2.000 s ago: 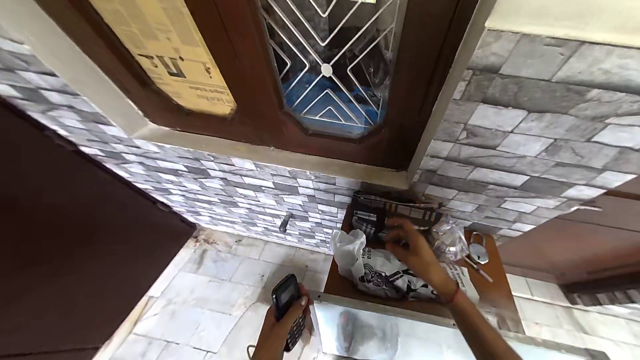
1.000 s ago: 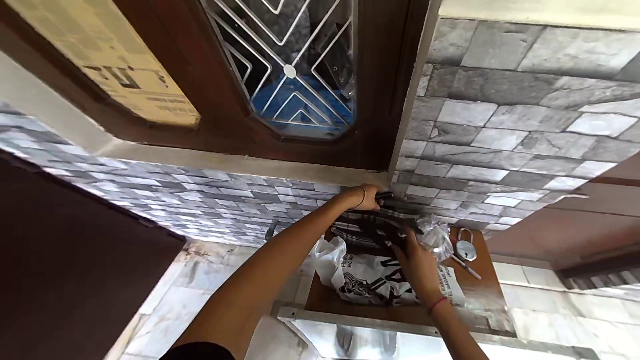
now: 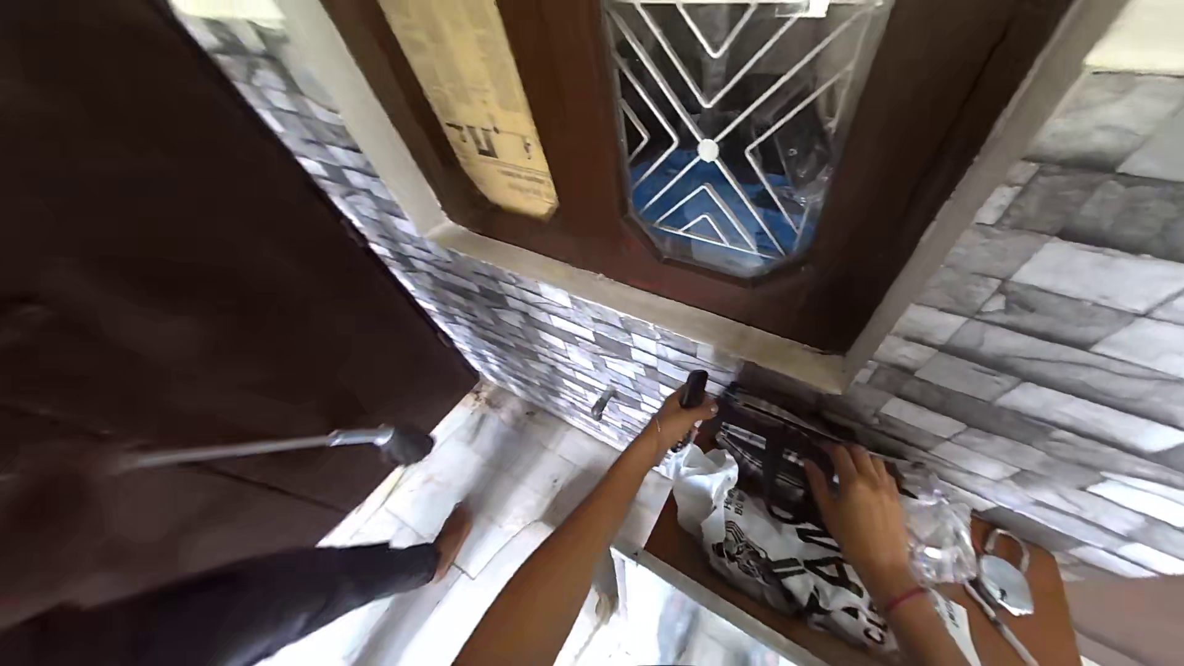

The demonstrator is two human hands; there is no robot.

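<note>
My left hand (image 3: 680, 421) is closed around a black keypad phone (image 3: 693, 389), held upright beside the tiled wall at the left end of a small wooden table (image 3: 661, 536). On the table lies a dark patterned bag (image 3: 772, 449). My right hand (image 3: 856, 495) rests on this bag with fingers bent; whether it grips any part cannot be told. A white plastic bag with black print (image 3: 786, 564) lies in front of the dark bag, under my right forearm. Clear crumpled plastic (image 3: 939, 536) is right of my right hand.
A padlock (image 3: 1005, 581) and a thin rod (image 3: 1004, 629) lie at the table's right end. Above is a brown-framed window with a white grille (image 3: 708, 150). At lower left are a person's dark-clothed leg and bare foot (image 3: 450, 541), near a dark door and a metal rod with a dark tip (image 3: 405, 445).
My left hand, low with the phone two seconds ago, is now up by the wall at the bag's left end. A leg and a metal rod have come into view at left. The view has shifted.
</note>
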